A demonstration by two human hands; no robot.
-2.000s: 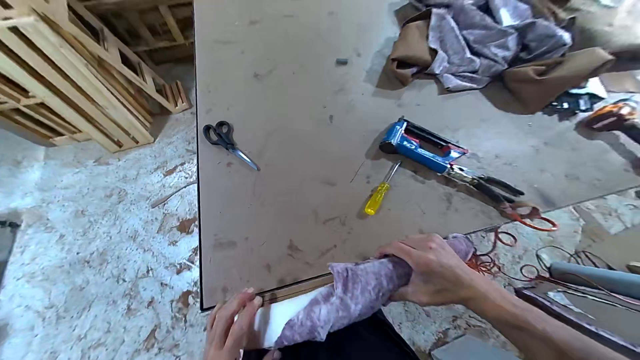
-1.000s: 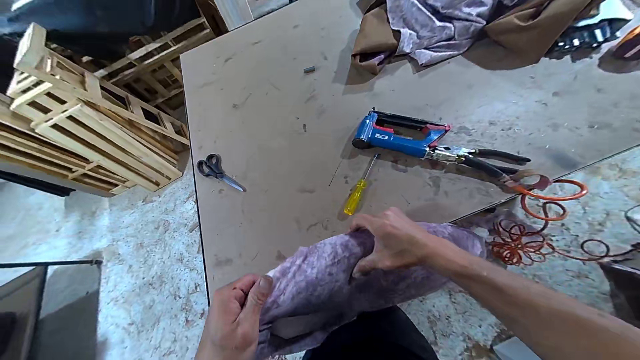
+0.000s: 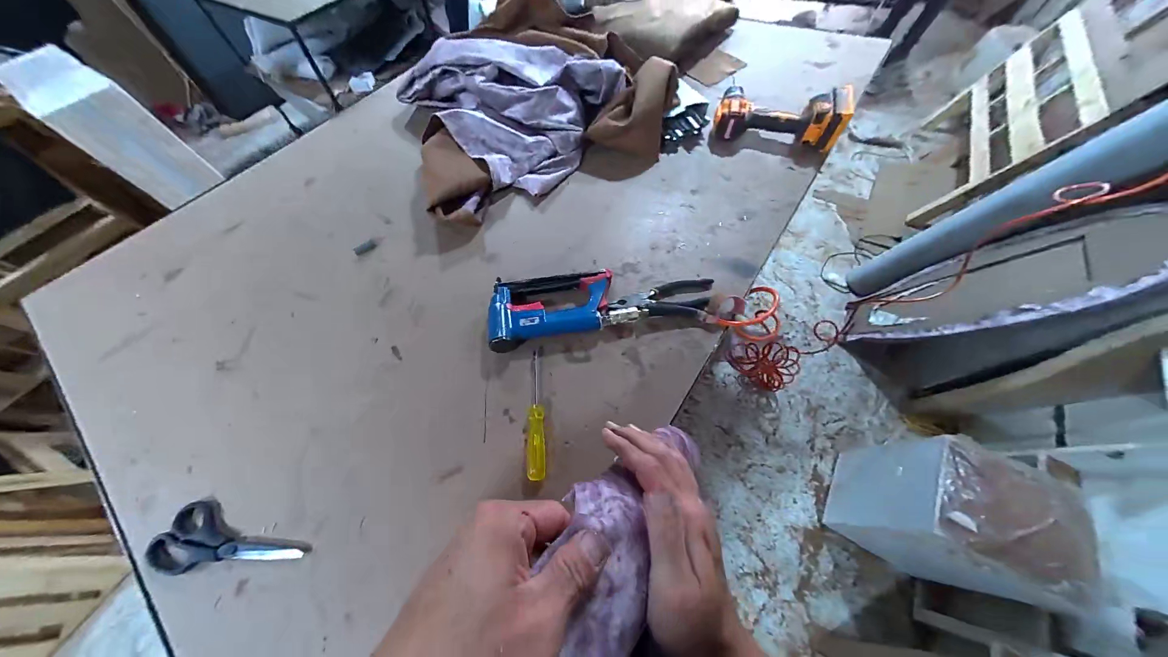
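Note:
A padded piece covered in mottled purple fabric (image 3: 607, 547) lies at the table's near edge, its lower part cut off by the frame. My left hand (image 3: 511, 566) pinches the fabric between thumb and fingers on its left side. Along the right side my right hand (image 3: 671, 529) rests flat, fingers extended. Just beyond my left hand is a yellow-handled screwdriver (image 3: 536, 443). A blue pneumatic staple gun (image 3: 547, 315) lies farther up, with black-handled pliers (image 3: 671, 299) against its hose end. Black-handled scissors (image 3: 219, 547) lie at the left.
Purple and brown fabric (image 3: 538, 109) is heaped at the table's far side, near an orange cordless drill (image 3: 785, 119). A coiled orange air hose (image 3: 766, 360) hangs over the right edge. Wooden frames (image 3: 55, 529) stand at left; a grey tube (image 3: 1013, 201) and wrapped block (image 3: 958, 520) are at right.
My left hand has moved closer to my right hand along the purple piece. My right hand, earlier curled over the fabric, now lies flatter against its side. The view has turned considerably.

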